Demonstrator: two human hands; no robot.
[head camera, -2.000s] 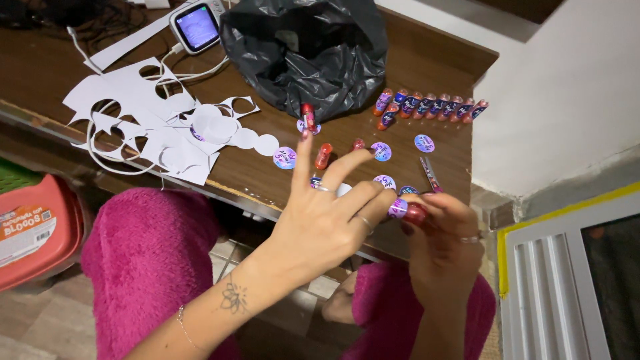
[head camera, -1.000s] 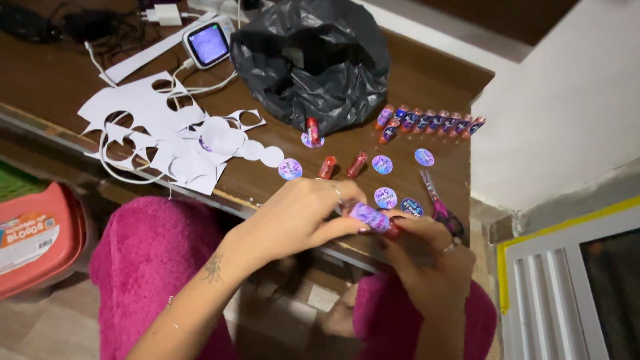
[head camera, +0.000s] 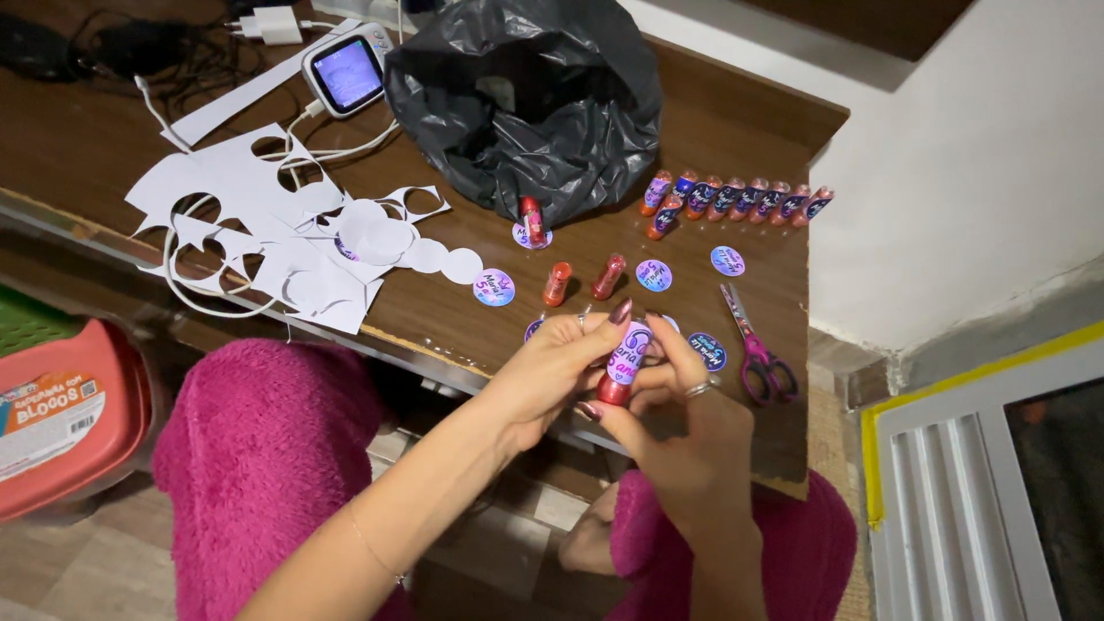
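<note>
Between my left hand (head camera: 552, 366) and my right hand (head camera: 681, 397) is a small red tube (head camera: 614, 390), tilted, with a round printed sticker (head camera: 627, 352) wrapped on its side; fingers of both hands grip it. Just beyond my hands stand an orange-red tube (head camera: 557, 284) and a dark red tube (head camera: 609, 276) without stickers. Another red tube (head camera: 531, 220) lies at the bag's edge over a sticker. Loose round stickers (head camera: 654, 275) lie around; some are partly hidden by my hands. Scissors (head camera: 755, 354) with pink and black handles lie right of my right hand.
Several labelled tubes (head camera: 731, 199) form a row at the back right. A black plastic bag (head camera: 526, 103) stands behind. Cut white paper (head camera: 259, 224), cables and a small screen device (head camera: 348, 71) occupy the left. A coral tub (head camera: 69, 423) is below the wooden table's edge (head camera: 405, 341).
The sticker, at my fingertips two seconds ago, is now wrapped on the tube. My left hand has drawn back from over the table, and both hands have come together around the tube.
</note>
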